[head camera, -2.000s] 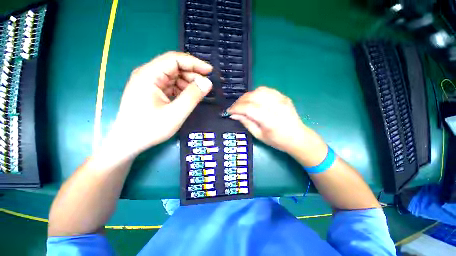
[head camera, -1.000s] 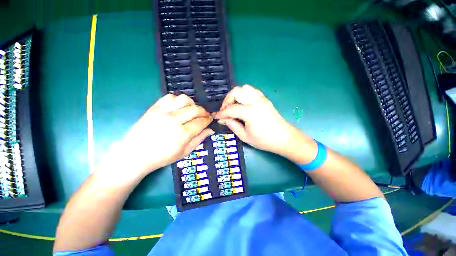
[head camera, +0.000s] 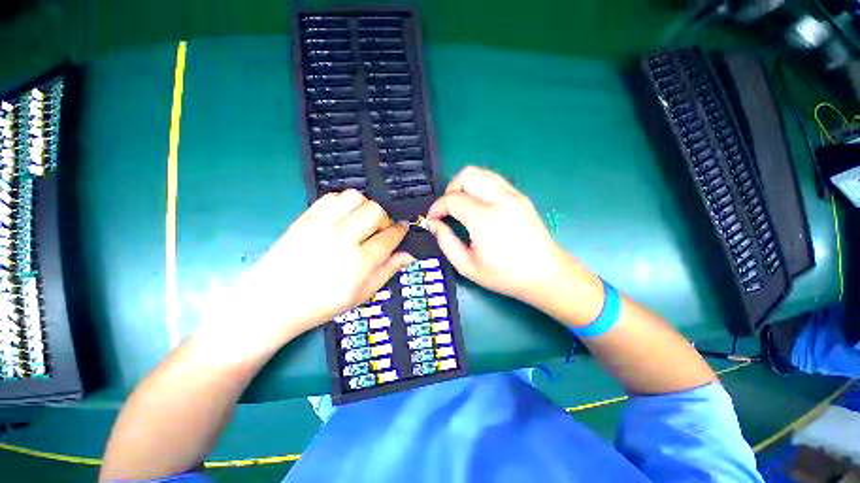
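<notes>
The long black working tray (head camera: pixel 387 382) lies in front of my body. Dark black parts (head camera: pixel 332 87) fill two columns at its far end, and bright circuit boards (head camera: pixel 427 316) lie in two columns at its near end. My left hand (head camera: pixel 344 250) and my right hand (head camera: pixel 490 231) meet over the middle of the tray, fingertips almost touching. A small circuit board (head camera: pixel 421 224) with a yellowish-white end shows between the fingertips of both hands. Whether a black part is with it is hidden by my fingers.
A board supply tray (head camera: pixel 58 283) with dense rows stands at the far left, beyond a yellow tape line (head camera: pixel 173 189). A black-part tray (head camera: pixel 754 307) lies at the right beside a plain dark strip (head camera: pixel 775 160). Tiny green bits lie right of my right hand. Another person's blue sleeve (head camera: pixel 820 341) shows at right.
My hands were apart two seconds ago and came together over the tray. Since one second ago they stay together, and a yellowish-white board end now shows between the fingertips. The camera view has shifted.
</notes>
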